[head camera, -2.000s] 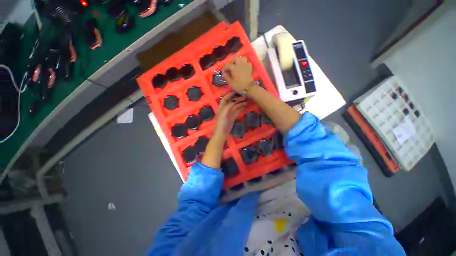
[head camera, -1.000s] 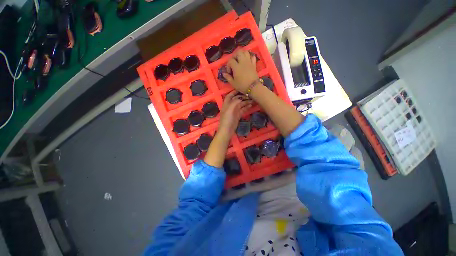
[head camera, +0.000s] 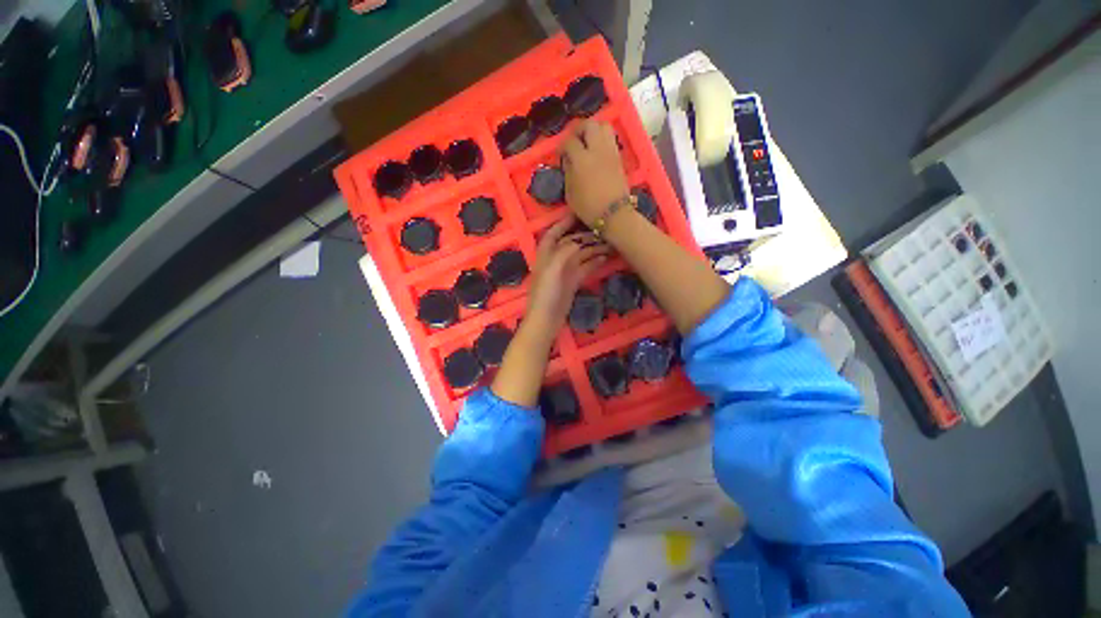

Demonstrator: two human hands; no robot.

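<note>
The red tray [head camera: 449, 256] lies tilted on a pale flat top, with black units [head camera: 479, 216] in its pockets, several to a row. My right hand [head camera: 594, 175] is over an upper right pocket, palm down with bent fingers, beside a black unit [head camera: 547, 185]. Whether it holds anything is hidden. My left hand [head camera: 558, 268] rests in the middle of the tray, just below my right wrist, its fingertips at a dark unit that is mostly covered. I cannot tell if it grips that unit.
A white tape dispenser [head camera: 732, 169] with a cream roll stands right of the red tray. A green bench [head camera: 268, 91] with cabled black devices is at the upper left. A white tray [head camera: 962, 316] lies on red and black trays on the floor at the right.
My right hand has shifted slightly within the upper right row, and the unit left of it now shows more fully. My left hand has hardly moved. The view has shifted from the earliest frame.
</note>
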